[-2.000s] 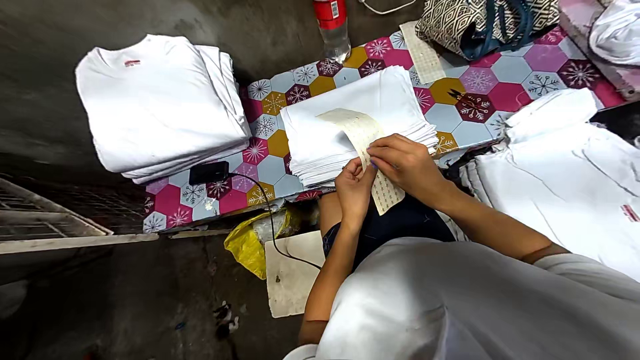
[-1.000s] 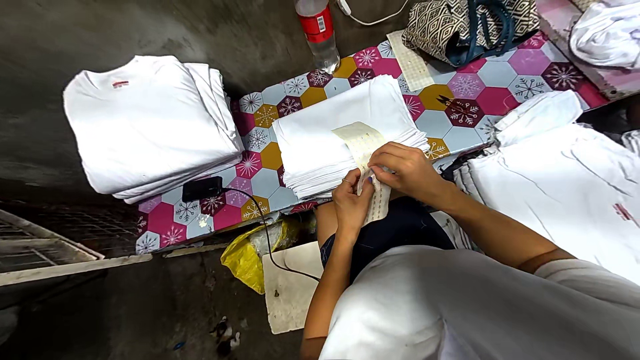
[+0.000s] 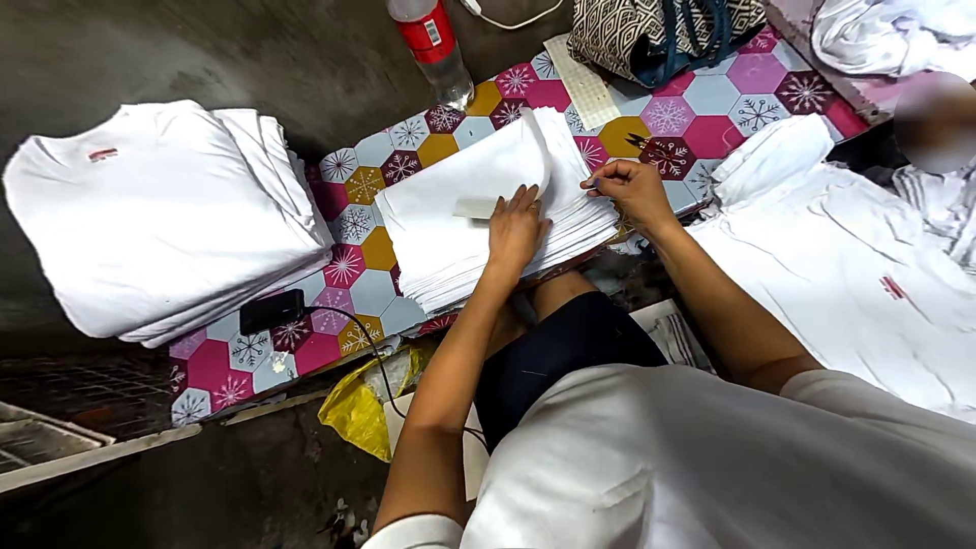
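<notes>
A stack of white sheets [image 3: 442,252], paper or thin card, lies on the patterned bench in front of me. My left hand [image 3: 517,229] rests on it with fingers spread, at the edge of a pale strip [image 3: 474,208]. The top sheet's right side curls up beyond that hand. Over the stack's right edge is my right hand [image 3: 629,191], its thumb and forefinger pinched together at a small dark item too small to name. Folded white T-shirts [image 3: 168,221] are piled at the left, and more white shirts [image 3: 862,267] lie at the right.
A red-labelled plastic bottle [image 3: 432,46] stands behind the stack. A patterned bag [image 3: 633,38], a printed strip sheet [image 3: 583,84] and small thread snips [image 3: 639,142] are at the back right. A black device [image 3: 271,311] with a cable sits at the bench's front left, above a yellow plastic bag [image 3: 358,412].
My hands have moved apart; earlier they were together on the patterned strip. My left hand is now flat on the stack, my right hand is farther right, and the top sheet has curled up.
</notes>
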